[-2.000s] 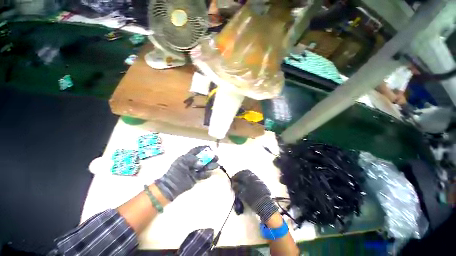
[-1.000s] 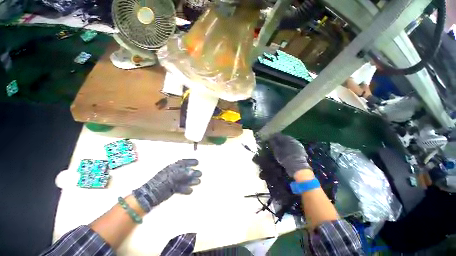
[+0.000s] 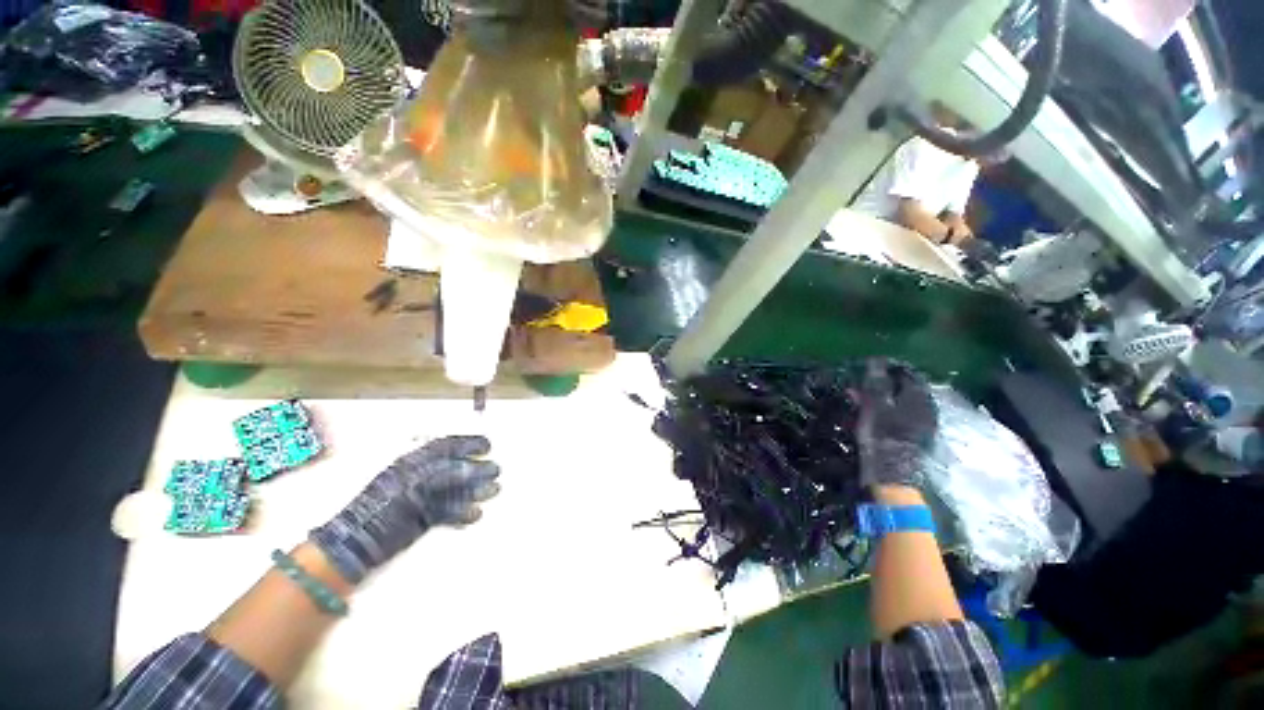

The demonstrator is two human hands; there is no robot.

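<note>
My left hand (image 3: 413, 502), in a grey striped glove, hovers over the cream-white work board (image 3: 555, 555) with its fingers apart and nothing in it. My right hand (image 3: 894, 423), also gloved, is at the right part of the black cable pile (image 3: 769, 465); its fingertips are blurred against the dark cables, so I cannot tell whether it grips one. Two groups of green circuit boards (image 3: 208, 497) lie on the board at the left. The white nozzle (image 3: 478, 316) with a short dark tip points down above and beyond my left hand.
A brown wooden platform (image 3: 277, 298) behind the board carries a small fan (image 3: 319, 83) and a yellow-handled tool (image 3: 575, 318). A clear plastic bag (image 3: 991, 486) lies right of the cables. A metal post (image 3: 804, 194) slants across the right. Another person's arm (image 3: 926, 222) shows beyond.
The circuit board and cable held two seconds ago have left my hands. My left hand has opened. My right hand has moved right onto the pile and further across it. The view has shifted right.
</note>
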